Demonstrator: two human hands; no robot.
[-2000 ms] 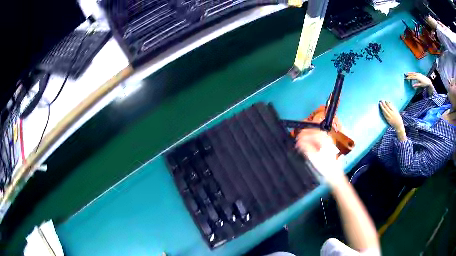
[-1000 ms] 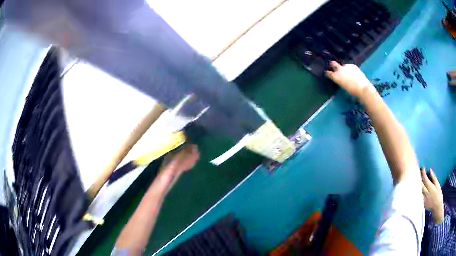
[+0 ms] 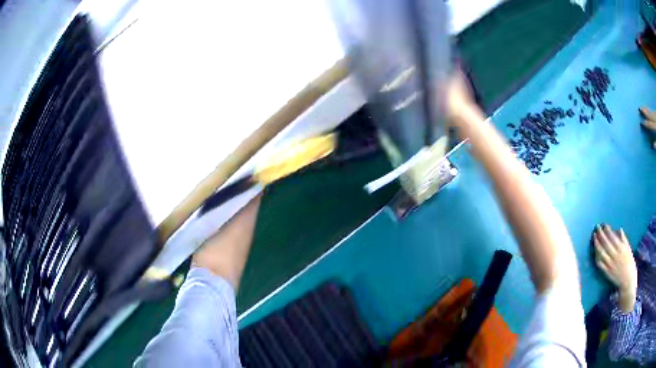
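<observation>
My right hand (image 3: 454,99) is blurred at the grey post, which partly covers it; a dark edge shows beside it, and its grip cannot be told. My left forearm reaches up under the white shelf's edge (image 3: 252,147), and that hand is hidden. A dark object (image 3: 356,133), perhaps part of a black tray, shows between shelf and post. A ribbed black tray (image 3: 306,330) lies on the teal bench at the bottom. The orange fixture (image 3: 496,341) is right of it, with a black strip (image 3: 493,284) on one arm.
The grey post (image 3: 424,172) stands on the bench edge. Small loose black parts (image 3: 536,136) lie in piles at the right. Black trays (image 3: 65,215) are on the shelf at the left. Another person's hand (image 3: 613,257) rests on the bench at the right. Yellow tape (image 3: 295,158) is on the shelf edge.
My right hand has moved left to the post, and the black tray it touched at the far side has left its place. My left hand has gone out of sight behind the shelf edge.
</observation>
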